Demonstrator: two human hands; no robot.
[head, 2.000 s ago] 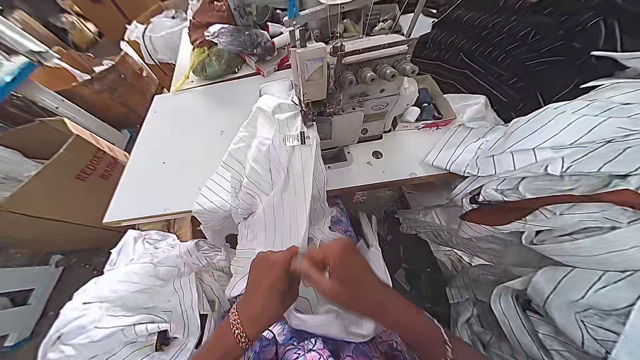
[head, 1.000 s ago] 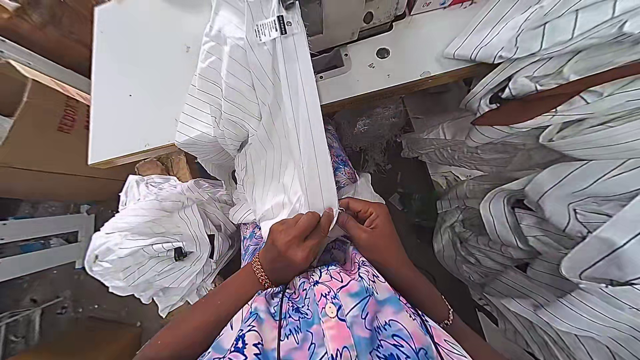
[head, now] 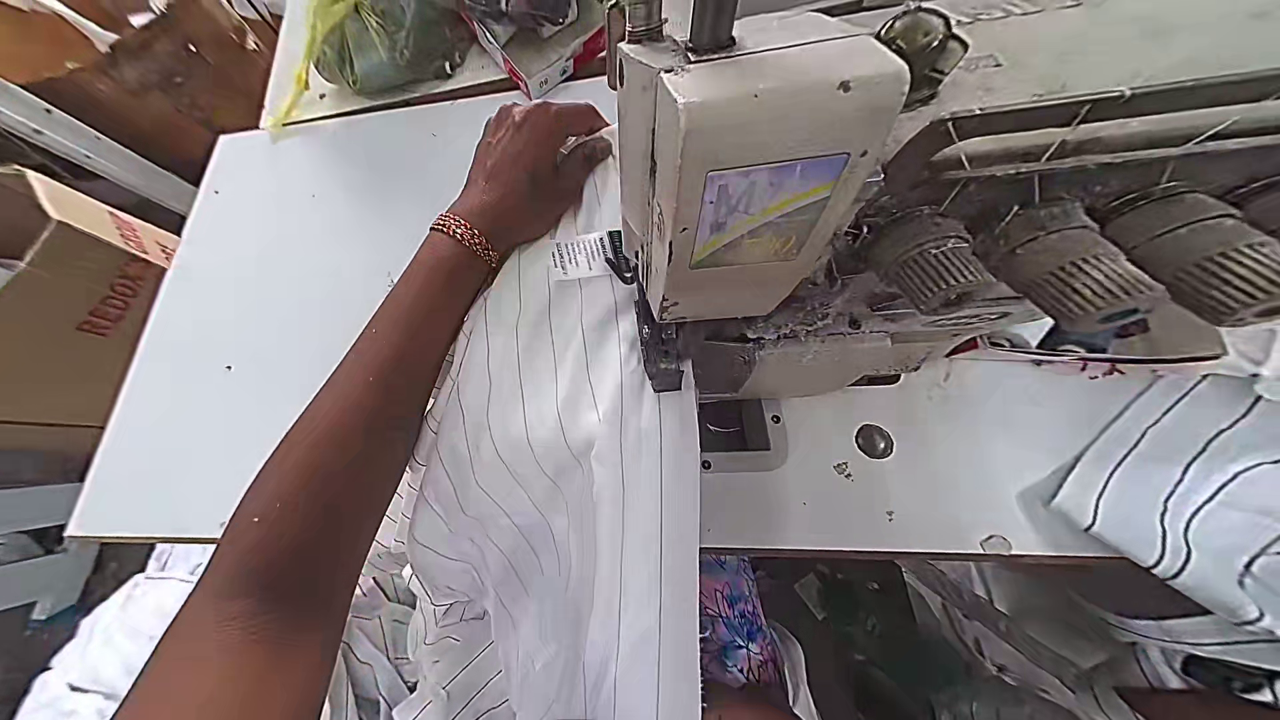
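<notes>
White cloth with thin dark stripes (head: 560,440) runs lengthwise along the left side of an overlock sewing machine (head: 760,170), its right edge at the presser foot (head: 662,360). Beyond the foot, my left hand (head: 540,165) grips the cloth's far end between thumb and fingers, a beaded bracelet on the wrist. A small white label with writing (head: 582,256) lies on the cloth just below that hand. At the bottom edge, a sliver of skin (head: 750,702) beside the cloth may belong to my right hand; its fingers are hidden.
The white table (head: 250,330) extends left of the cloth. Behind it are a yellow-tied plastic bag (head: 390,45) and a small box (head: 540,65). A cardboard box (head: 75,300) stands at the left. More striped cloth (head: 1180,490) lies right, near the machine's thread tension knobs (head: 930,260).
My left hand has moved from the near end of the cloth, beside my right hand, to its far end behind the presser foot. The view has shifted closer to the machine.
</notes>
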